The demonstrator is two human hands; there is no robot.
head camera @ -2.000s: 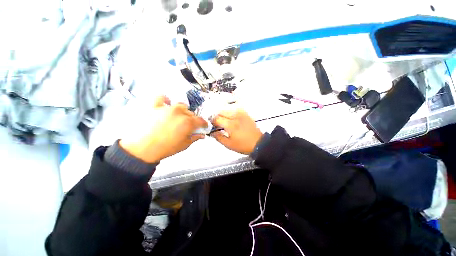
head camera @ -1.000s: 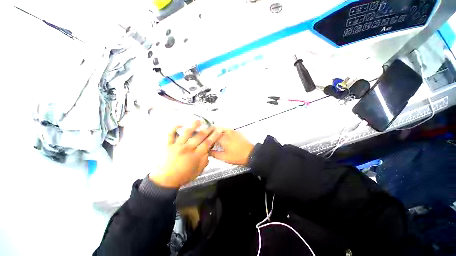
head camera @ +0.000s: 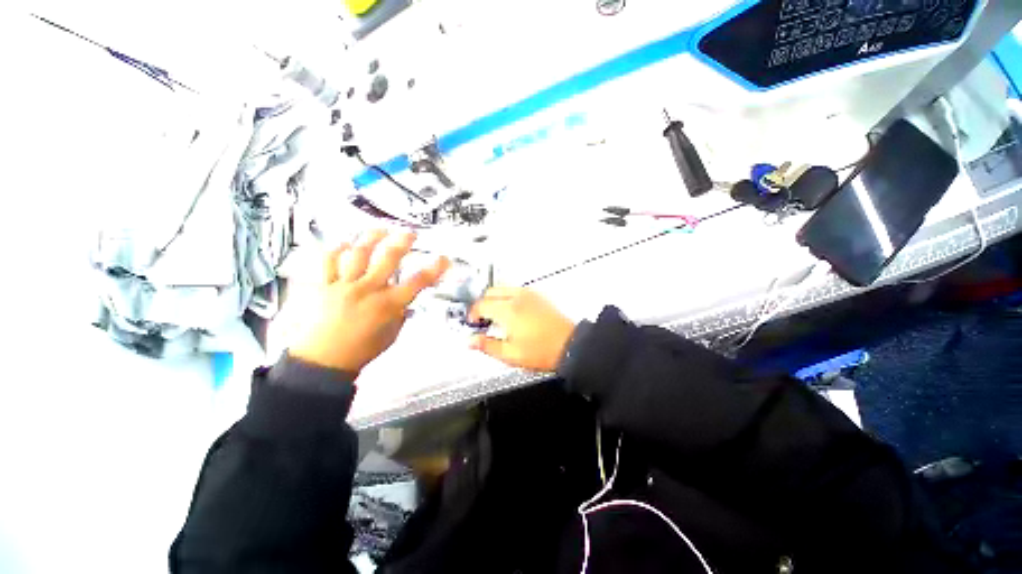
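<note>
A small pale grey garment piece lies on the white table just in front of the presser foot and needle. My right hand grips its near right edge between thumb and fingers, where a dark bit shows. My left hand is at the left of the piece with its fingers spread, palm down. Its fingertips are near or on the cloth; overexposure hides the exact contact. The white sewing machine head with a blue stripe is above the hands.
A heap of grey cloth lies at the left. Thread snips, a screwdriver, keys and a black phone with a white cable lie at the right. A ruled strip runs along the table's front edge.
The view has shifted since two seconds ago. My left hand has moved away from my right hand to the left and its fingers have spread, so more of the grey piece shows between them.
</note>
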